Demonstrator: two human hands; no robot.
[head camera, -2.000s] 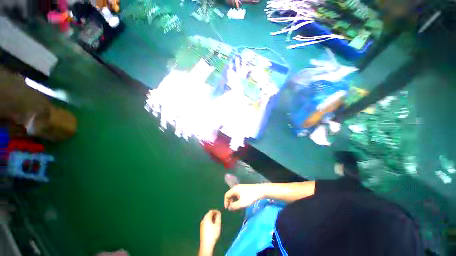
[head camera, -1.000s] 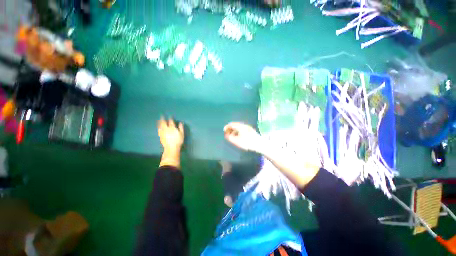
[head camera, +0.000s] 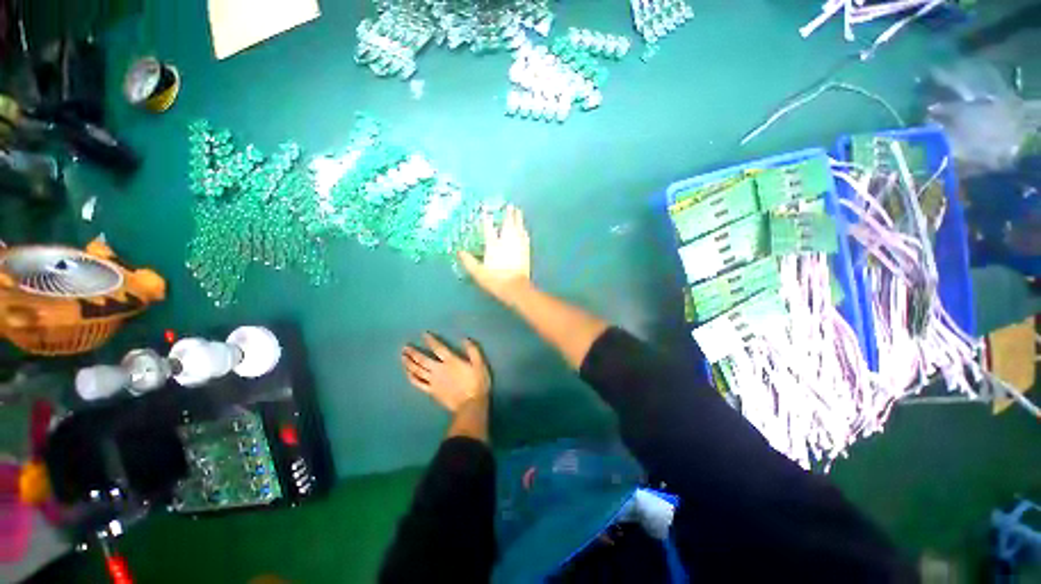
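Small green circuit board strips (head camera: 388, 194) lie in a loose spread on the dark-green bench (head camera: 594, 171), some with whitish glare. My right hand (head camera: 502, 257) has its fingers spread at the right end of this spread, over or against the nearest strips. Whether it touches them is hard to tell. My left hand (head camera: 451, 374) is lower and to the left, palm down with fingers apart, over bare bench near the front edge. It holds nothing.
Blue bins (head camera: 959, 251) at right hold wired green boards (head camera: 717, 257) with white-pink wires. A black box with white bulbs (head camera: 253, 351) stands lower left, an orange fan (head camera: 69, 291) behind it. More strips (head camera: 554, 86) lie at the back, near a round tin (head camera: 152, 84) and pale card (head camera: 263, 21).
The view has swung from the floor and bins to the bench. My right hand has moved from beside the bins to the board strips. My left hand stays open, now nearer the bench's front edge.
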